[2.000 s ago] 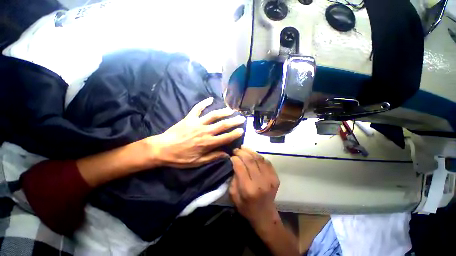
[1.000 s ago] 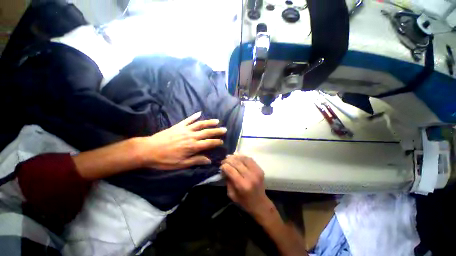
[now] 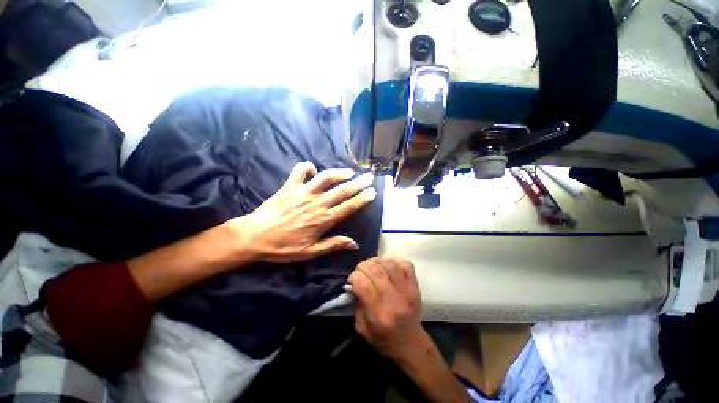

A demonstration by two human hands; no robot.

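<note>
The dark navy garment (image 3: 213,149) lies in loose folds left of the needle area, its right edge under the white machine head (image 3: 504,71). My left hand (image 3: 303,216) lies flat on it, fingers spread, fingertips close to the needle area. My right hand (image 3: 386,303) is closed at the garment's front right edge, thumb and finger pinching the edge by the table's front. The presser foot and needle are hidden or too small to tell. White quilted padding (image 3: 189,358) hangs below the dark fabric at the lower left.
A shiny metal guard (image 3: 426,118) and a black band (image 3: 571,71) are on the machine head. Red-handled snips (image 3: 542,197) lie right of the needle beside a slim pale tool (image 3: 561,181). White cloth (image 3: 599,362) hangs below the table's front edge.
Since one second ago, my left hand has moved up and right toward the needle area. The camera view has shifted. My right hand still pinches the edge.
</note>
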